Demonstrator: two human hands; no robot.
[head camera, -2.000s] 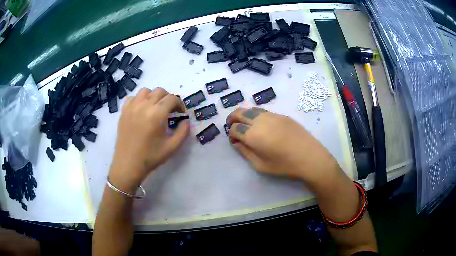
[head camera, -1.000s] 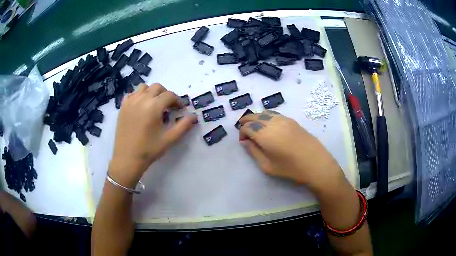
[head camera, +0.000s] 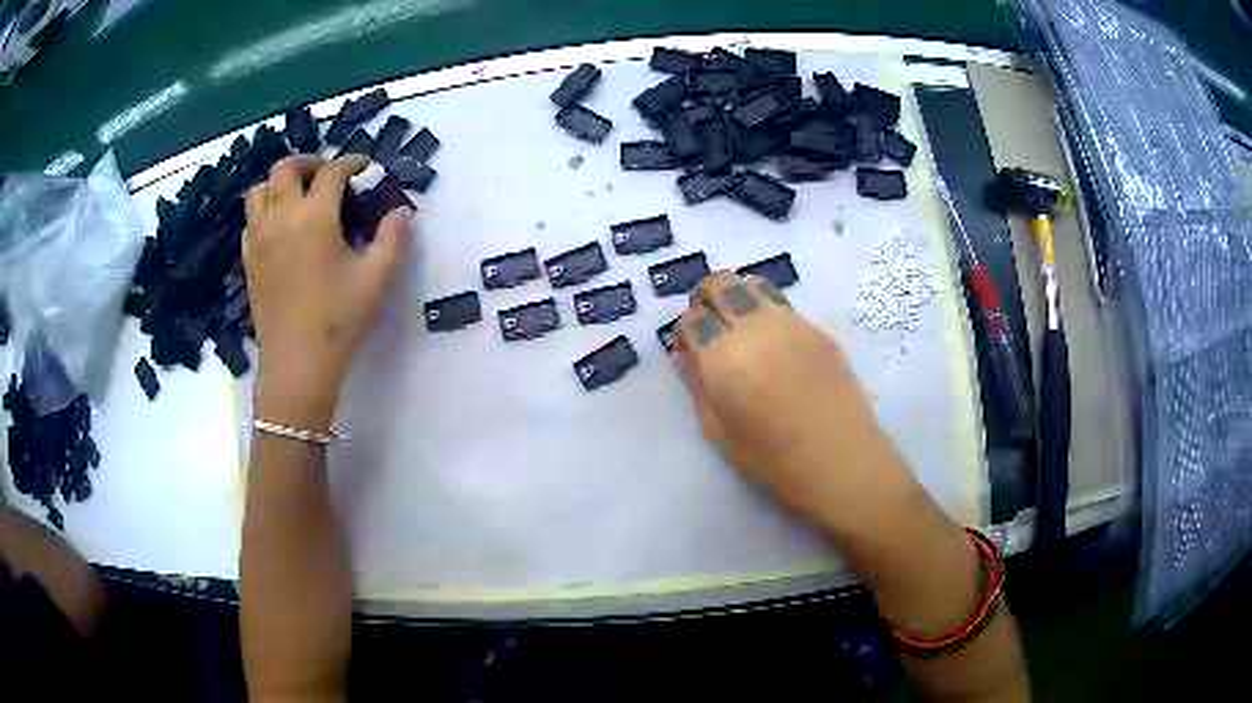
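Note:
Several black plastic housings (head camera: 604, 361) lie spaced on the white work sheet (head camera: 481, 481) in the middle, most with a small pale mark at one end. My left hand (head camera: 323, 254) is at the right side of the large left pile of housings (head camera: 206, 261), with a dark housing between thumb and fingers. My right hand (head camera: 755, 357) is low over the right end of the spaced housings. Its fingertips are on a housing that shows only in part beside them. A scatter of tiny white parts (head camera: 895, 282) lies right of my right hand.
Another pile of housings (head camera: 769, 117) lies at upper centre. A red-handled screwdriver (head camera: 991, 309) and a hammer (head camera: 1050, 330) lie at right, beside clear blister trays (head camera: 1201, 302). A clear bag (head camera: 69, 289) and small black parts (head camera: 52, 440) are at far left. Part of a person shows at lower left.
My left hand has moved up and left from the spaced housings to the left pile, uncovering housings at their left end. My right hand has stayed near the same housing. The view has shifted slightly.

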